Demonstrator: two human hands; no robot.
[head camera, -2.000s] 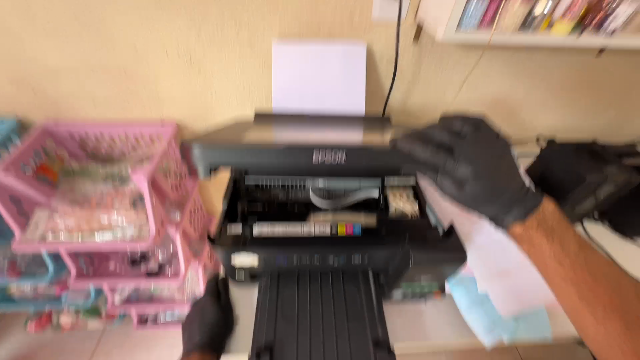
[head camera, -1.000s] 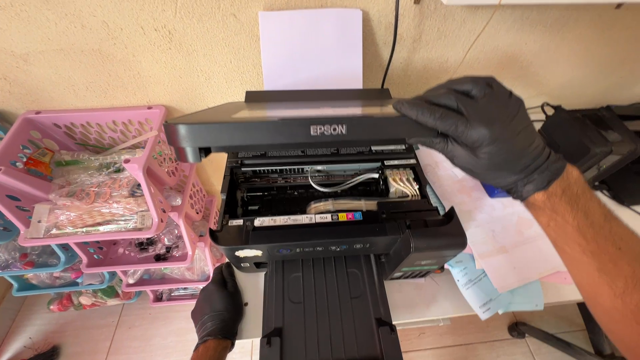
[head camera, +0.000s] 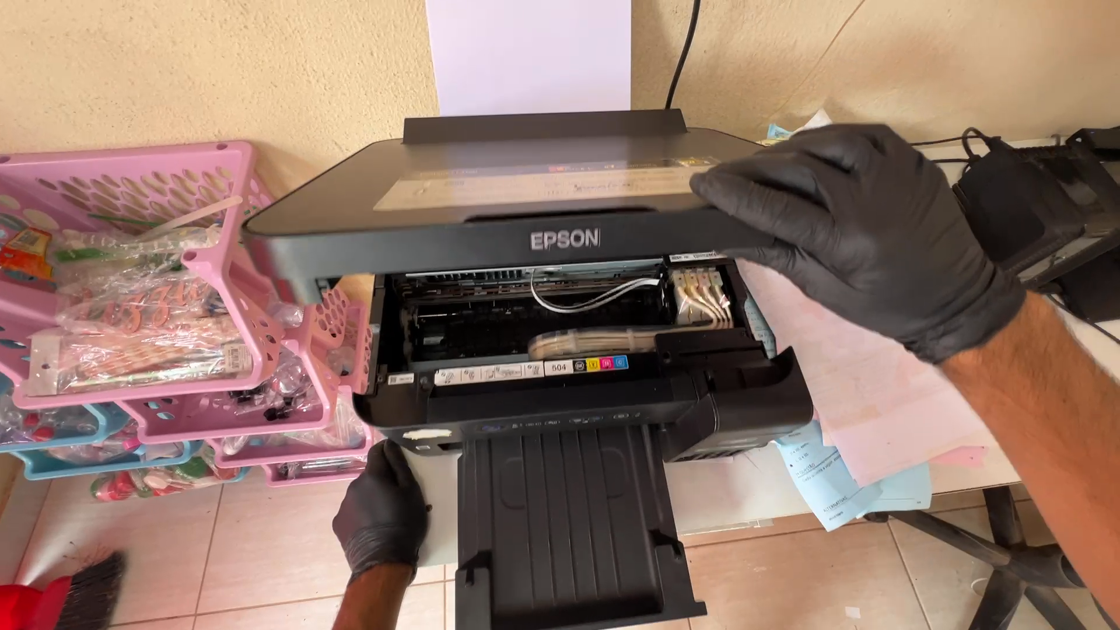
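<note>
A black Epson inkjet printer (head camera: 560, 402) stands on a white table, its scanner unit (head camera: 490, 241) raised and the inside showing. My right hand (head camera: 866, 236), in a black glove, grips the right front corner of the raised scanner unit; the thumb is hidden. Low at the printer's left front corner is my left hand (head camera: 382, 512), also gloved, its fingertips against the printer's lower edge and partly hidden. Inside, pale ink tubes (head camera: 604, 339) run to the print head carriage (head camera: 697, 296) at the right, and a white cable loops beside it. The output tray (head camera: 564, 525) extends forward.
Pink plastic baskets (head camera: 175, 398) holding packaged goods are stacked at the left. Pink and blue papers (head camera: 862, 394) lie right of the printer, with black devices (head camera: 1019, 210) beyond. White paper (head camera: 529, 57) stands in the rear feed. A brush (head camera: 92, 591) and a chair base (head camera: 997, 551) are below.
The view has come closer to the printer. My right hand stays on the scanner unit's right corner and my left hand at the lower left corner throughout.
</note>
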